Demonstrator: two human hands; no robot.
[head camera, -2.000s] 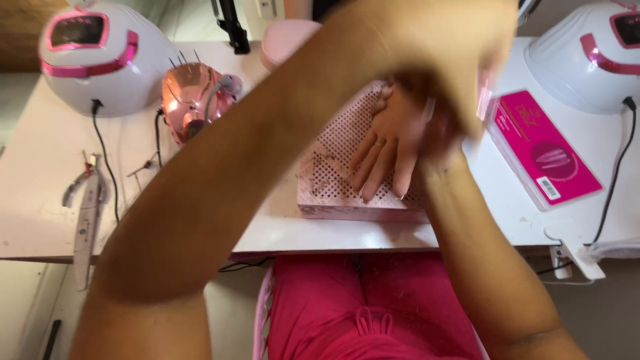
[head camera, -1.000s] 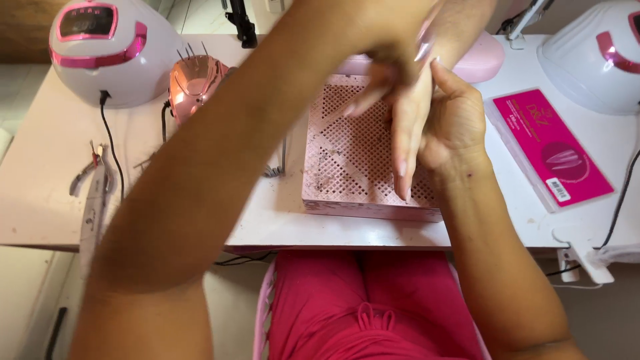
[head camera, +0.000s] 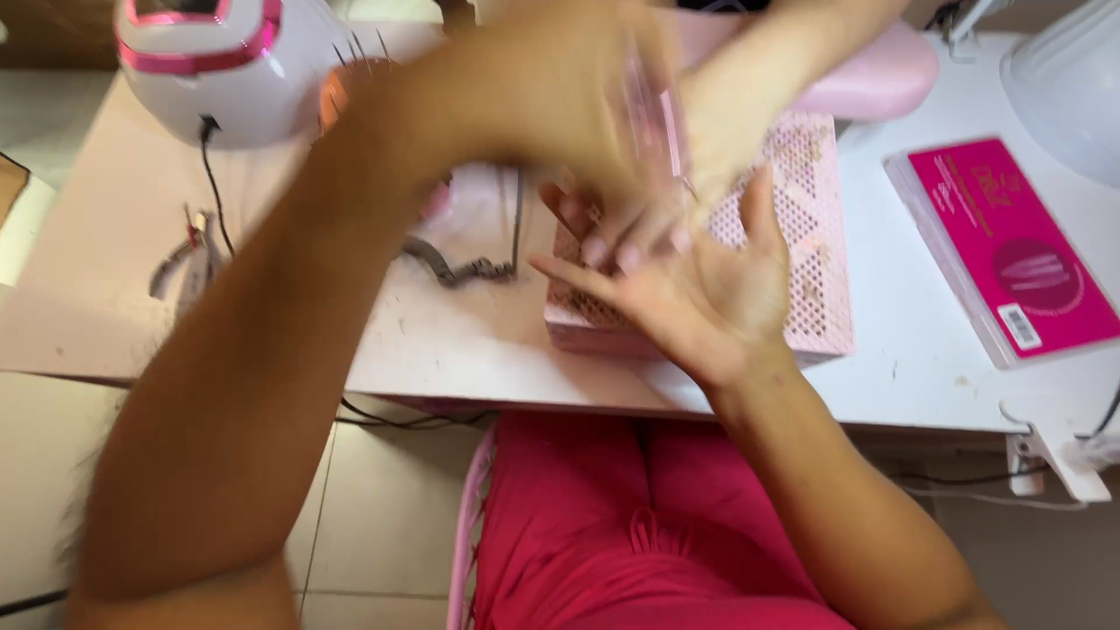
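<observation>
My left hand (head camera: 560, 96), motion-blurred, reaches in from the left with fingers around a slim, shiny pink object (head camera: 669, 131) whose kind I cannot tell. Below it my right hand (head camera: 731, 297) is palm up, thumb and fingers spread. Another person's hand (head camera: 713, 131) comes from the upper right, its fingertips above or against my right palm; exact contact is blurred. Under the hands lies a pink perforated box (head camera: 809, 297) with dust on its top.
A white lamp-like device (head camera: 236, 96) and cuticle nippers (head camera: 197, 254) are at left. A pink padded rest (head camera: 884, 74) lies behind the box. A pink nail-tip case (head camera: 1024, 254) and another white device (head camera: 1072, 96) are at right, a white clamp (head camera: 1054, 455) at the table edge.
My right hand, cupped beside the other person's hand a second ago, is now spread palm up beneath its fingers. My left hand has moved, and the view has shifted slightly.
</observation>
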